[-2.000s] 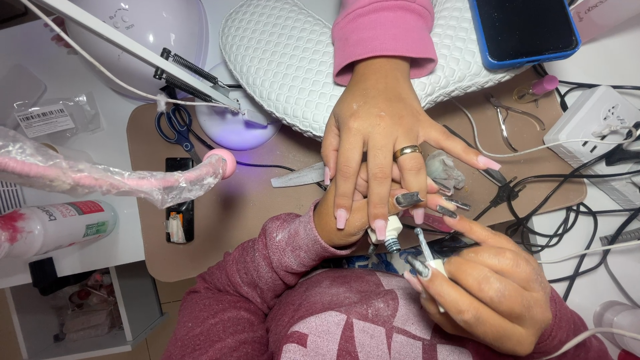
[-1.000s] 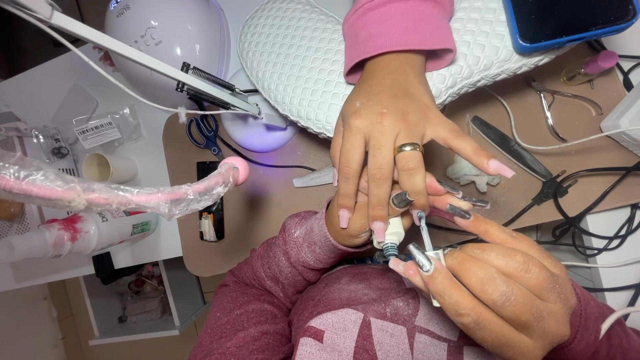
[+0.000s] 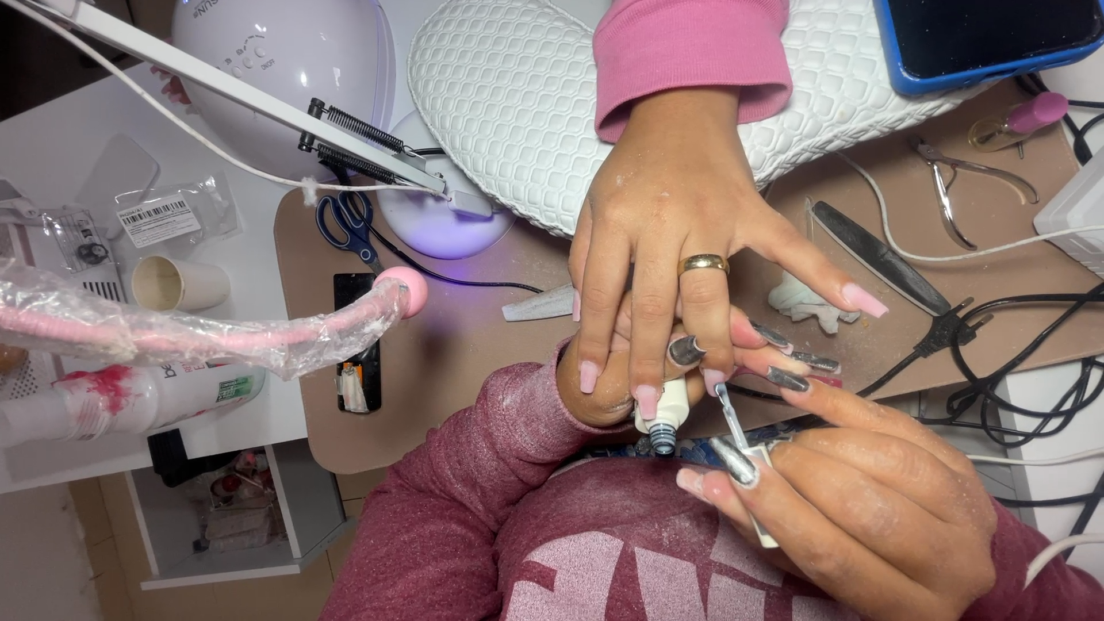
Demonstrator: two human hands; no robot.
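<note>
My right hand (image 3: 862, 492) pinches the white cap of a nail polish brush (image 3: 731, 417). The brush tip touches the pink ring-finger nail of another person's hand (image 3: 673, 216), which wears a gold ring (image 3: 703, 264) and lies palm down. Under that hand, my left hand (image 3: 604, 379) is mostly hidden. It supports the fingers and holds a small white polish bottle (image 3: 664, 414), uncapped, its dark neck tilted toward my body. Both my hands have long dark glittery nails, some with a lighter surface.
A white textured armrest (image 3: 517, 112), a nail lamp (image 3: 276, 78) and a phone (image 3: 992, 39) lie beyond. Around the brown mat (image 3: 448, 371) are scissors (image 3: 347, 226), a nail file (image 3: 880, 257), cuticle nippers (image 3: 949, 190) and black cables (image 3: 975, 388). A plastic-wrapped pink flexible arm (image 3: 216, 332) crosses at left.
The brush in my right hand has moved onto the other person's ring-finger nail; two seconds ago it was lower, near the bottle. The view has shifted somewhat.
</note>
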